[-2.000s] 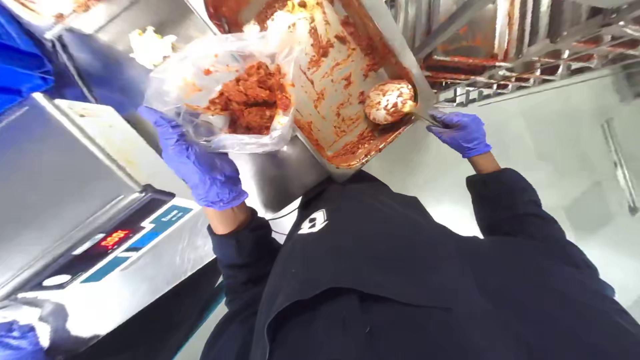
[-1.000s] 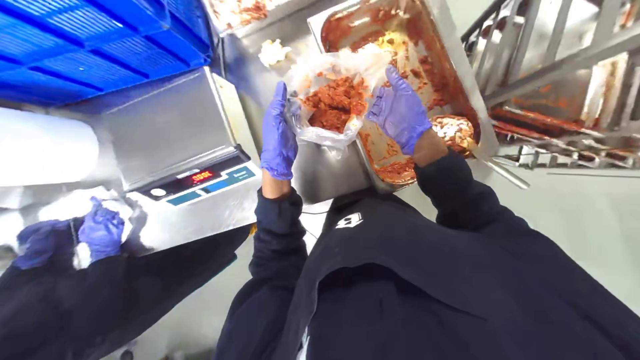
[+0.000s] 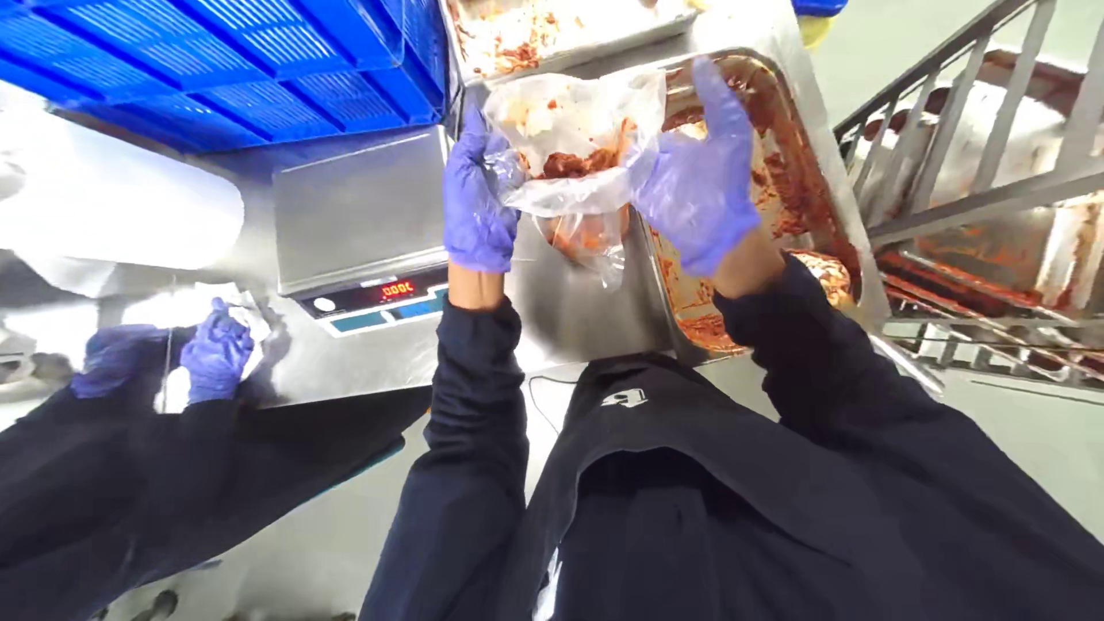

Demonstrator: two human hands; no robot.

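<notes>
A clear plastic bag of red-sauced food is held upright between my gloved hands, above the steel table. My left hand grips its left side. On the right side, my right hand has the plastic between palm and lower fingers, with one finger or the thumb raised. Behind my right hand lies a deep steel tray smeared with red sauce. A spoon or ladle, its bowl coated in food, rests in the tray's near right corner, partly behind my sleeve.
A digital scale stands left of the bag, below blue plastic crates. Farther left, a co-worker's gloved hands hold white material beside a large white roll. Another food tray lies behind; a metal rack stands right.
My right hand has left the spoon handle, where it was two seconds ago, and moved to the bag. The bag's rim now stands more upright between both hands. The view has shifted to the left.
</notes>
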